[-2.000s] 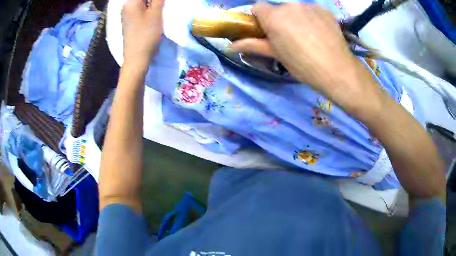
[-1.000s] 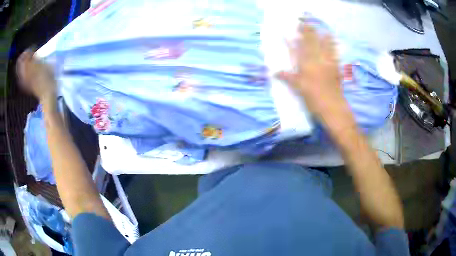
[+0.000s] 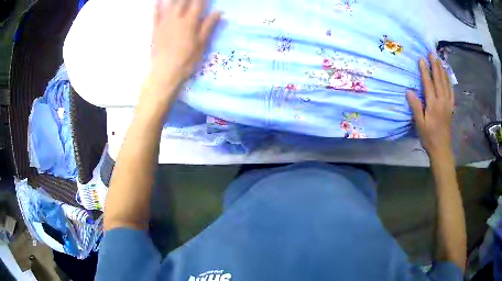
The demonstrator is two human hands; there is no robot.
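Note:
A light blue floral dress (image 3: pixel 297 82) lies spread over the white padded board (image 3: pixel 104 60), its gathered part at the right. My left hand (image 3: pixel 179 41) lies on the dress near its left edge, fingers pointing away from me and the thumb apart. My right hand (image 3: pixel 435 101) lies at the gathered right end, fingers spread, touching the cloth. Whether either hand pinches the cloth cannot be told. A lace-edged fold hangs below the dress on the near side of the board.
The grey-brown rest pad (image 3: pixel 473 104) is at the board's right end. A dark metal thing (image 3: pixel 494 133) is cut off at the right. A brown bin (image 3: pixel 41 118) with blue garments (image 3: pixel 49 134) stands left. Another dark metal object (image 3: pixel 459 11) is top right.
The dress has shifted right and shows a different side, with its white waistband no longer in view. My left hand has moved right onto the cloth, and my right hand has moved to the gathered end.

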